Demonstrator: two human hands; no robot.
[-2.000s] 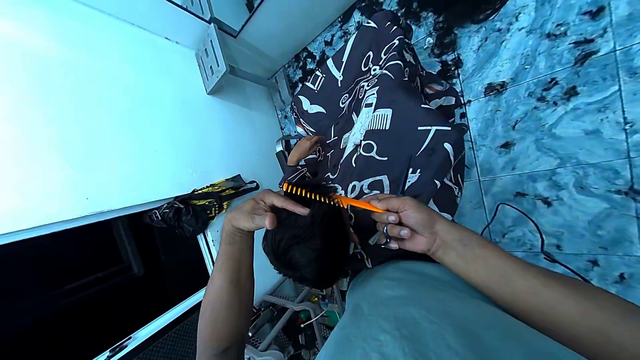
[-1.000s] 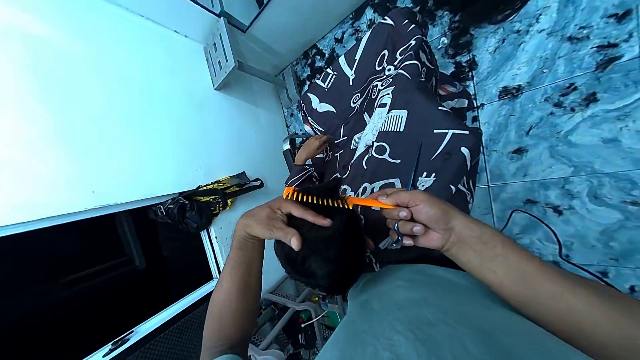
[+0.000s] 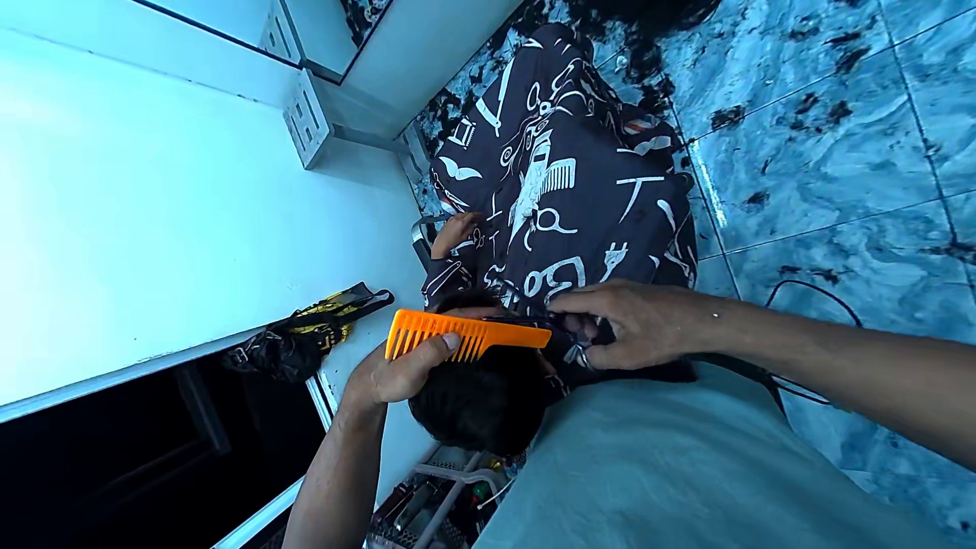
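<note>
An orange wide-toothed comb lies across the dark-haired head of a seated person. My left hand grips the comb at its toothed end, thumb on the teeth and other fingers mostly hidden beneath it. To the right of the comb's handle, my right hand holds haircutting scissors; a finger ring shows, while the dark blades run toward the hair behind the comb and are partly hidden. A black barber cape with white tool prints covers the seated person, whose own hand rests at the cape's left edge.
Cut hair is scattered over the blue marbled floor tiles. A white wall panel with a slotted bracket stands left. A black and yellow bag hangs there. Below the head is a cart holding tools. A dark cable lies at right.
The comb has passed from my right hand to my left, which lay on the hair before. My right hand now works the scissors beside the comb.
</note>
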